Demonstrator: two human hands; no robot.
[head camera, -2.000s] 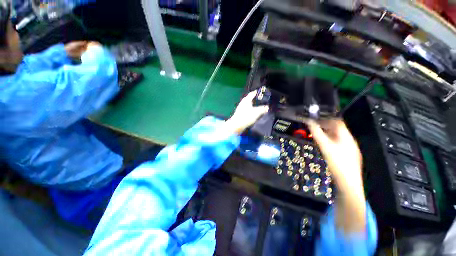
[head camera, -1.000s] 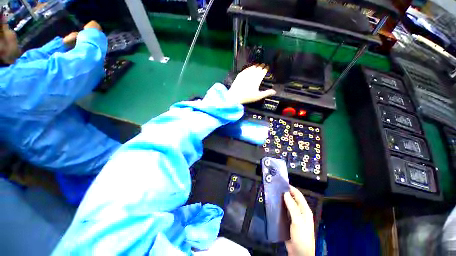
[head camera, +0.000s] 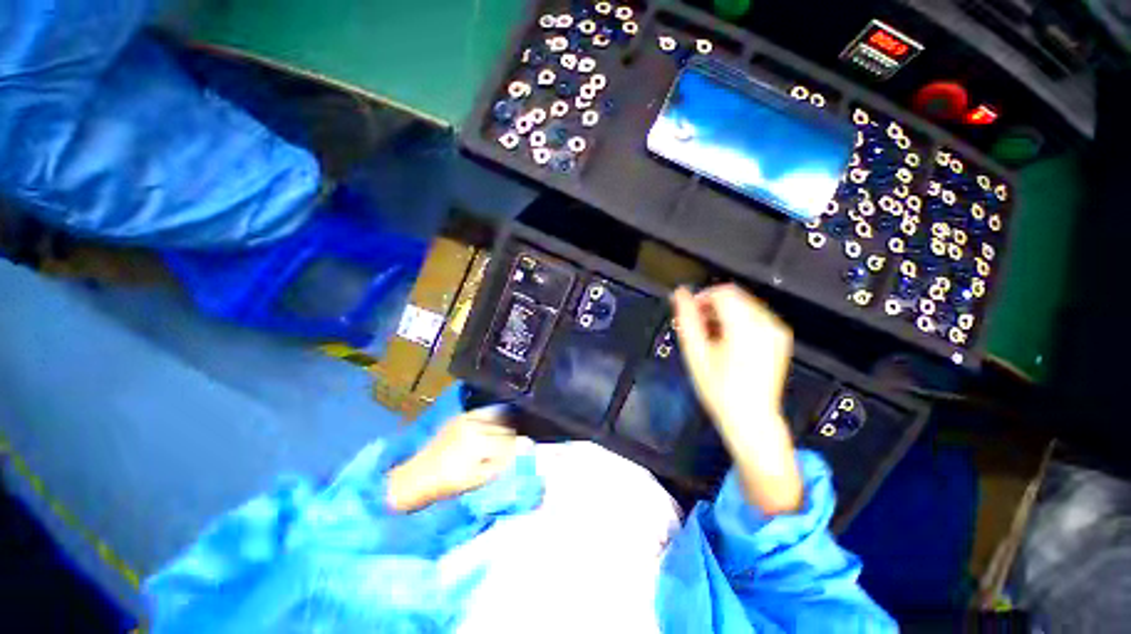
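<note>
The black work tray (head camera: 466, 353) lies at the bench edge close to my body. Its left slot holds an open phone with a white-printed battery label (head camera: 518, 328). Beside it are dark phone backs with ringed camera pieces, one (head camera: 590, 353) next to it and one (head camera: 846, 431) near the right end. My right hand (head camera: 742, 353) is over the middle of the tray, fingers bent together; whether it pinches something small is unclear. My left hand (head camera: 456, 461) is low at the tray's front left edge, fingers curled and blurred, with a dark spot by the fingertips.
Beyond is the wide parts tray (head camera: 701, 229) with many loose ringed lens covers (head camera: 924, 229) and a shiny blue sheet (head camera: 750, 139). The black press (head camera: 819, 47) with red display stands at the upper right. A cardboard box (head camera: 428, 325) is under the work tray. A neighbour's blue sleeve (head camera: 149, 136) is at left.
The view has turned down to the work tray. My left hand has come back from the press. My right hand no longer holds the silver-blue phone and is over the tray.
</note>
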